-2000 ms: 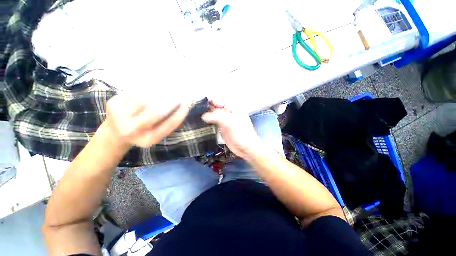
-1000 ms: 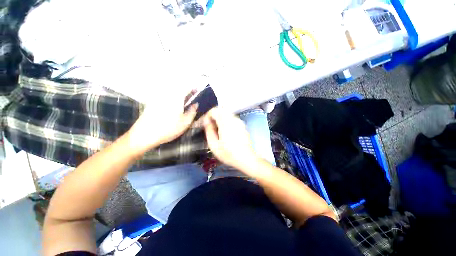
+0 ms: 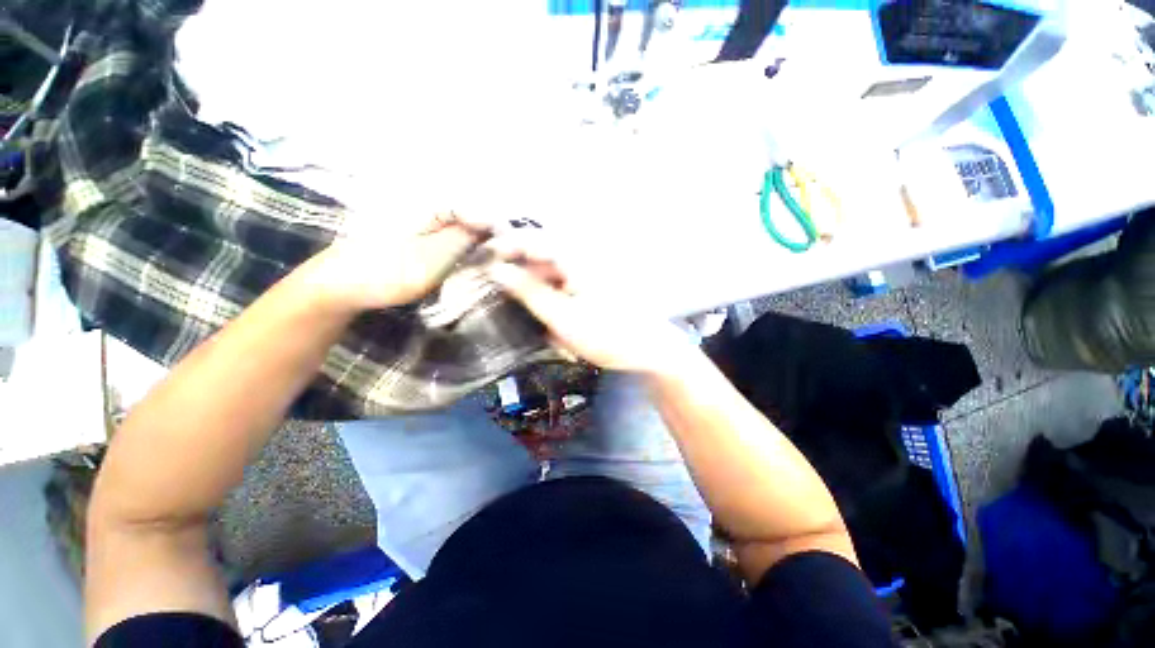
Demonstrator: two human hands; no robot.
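The plaid shell fabric (image 3: 190,241) in black, cream and grey lies from the left side to the middle, hanging over the table's front edge. A white lining (image 3: 253,63) lies behind it, washed out by glare. My left hand (image 3: 399,268) pinches the plaid fabric near its right end. My right hand (image 3: 557,304) is close beside it, its fingers on the same fabric edge. Both hands are slightly blurred, and the exact fold between the fingertips is hard to tell.
Scissors with green and yellow handles (image 3: 789,209) lie on the white table (image 3: 709,266) at right. The sewing machine's dark panel (image 3: 959,32) and needle area (image 3: 623,95) are behind. A blue crate (image 3: 935,475) with black cloth (image 3: 842,418) stands right of my legs.
The view has tilted up, showing more of the machine. The dark strip between my hands no longer shows; the fabric there is now bunched and light plaid. Both hands still hold the fabric.
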